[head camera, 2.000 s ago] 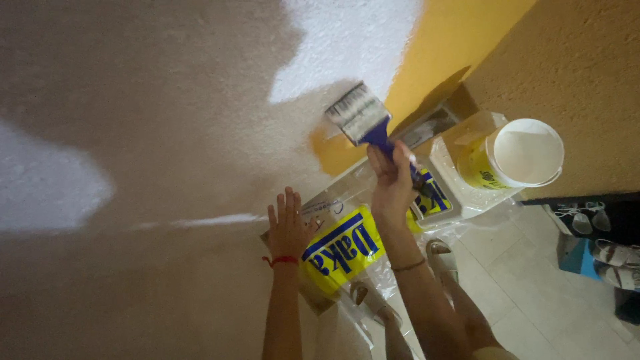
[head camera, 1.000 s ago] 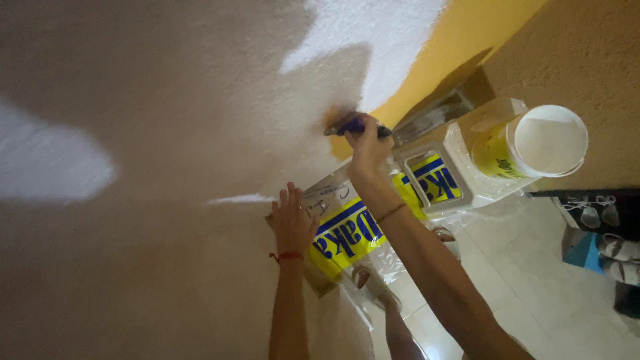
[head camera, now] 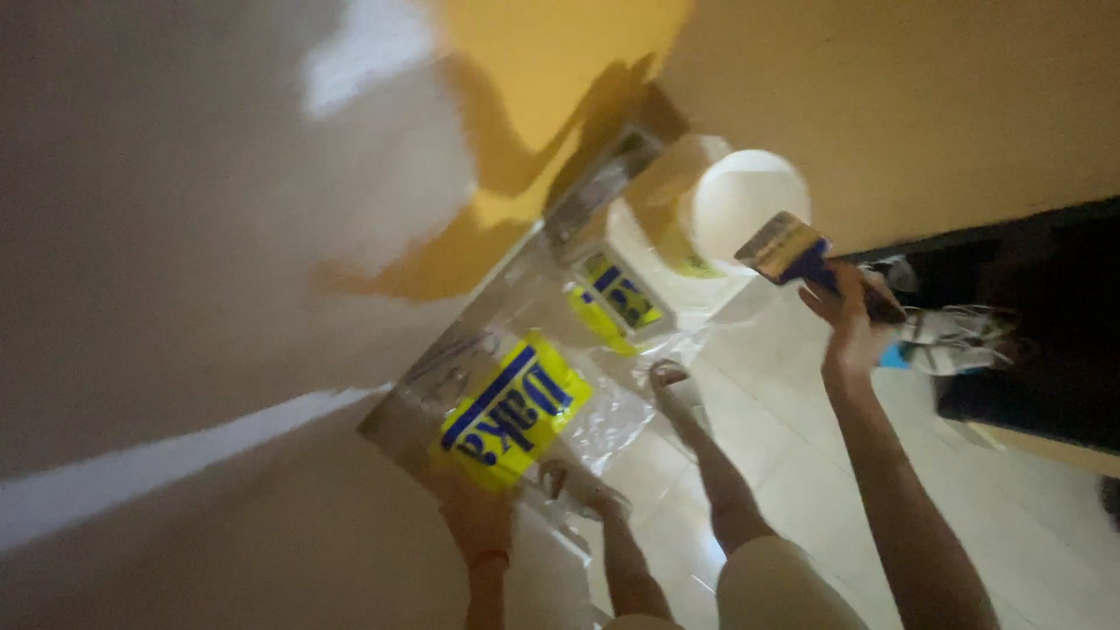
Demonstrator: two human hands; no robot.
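Observation:
My right hand (head camera: 849,319) is closed around the handle of a wide paintbrush (head camera: 783,249) with a blue ferrule or handle part. The brush head overlaps the lower rim of a white plastic bucket (head camera: 748,197) that holds white material. My left hand (head camera: 477,512), with a red band at the wrist, is low beside the wall near a yellow-and-blue printed plastic bag (head camera: 525,411); its fingers are blurred, and whether it touches the wall or the bag is unclear. White paint (head camera: 372,52) covers part of the yellow wall (head camera: 560,52).
The bucket stands on a white box-like support (head camera: 669,297) with an opening. Clear plastic sheeting (head camera: 612,420) lies along the wall base. My sandalled feet (head camera: 582,490) are on the tiled floor (head camera: 770,411). Shoes (head camera: 954,341) sit by a dark shelf (head camera: 1041,324) at the right.
My right hand has moved the brush from the wall to the bucket. The left hand now appears lower, near the bag. The view has shifted and turned.

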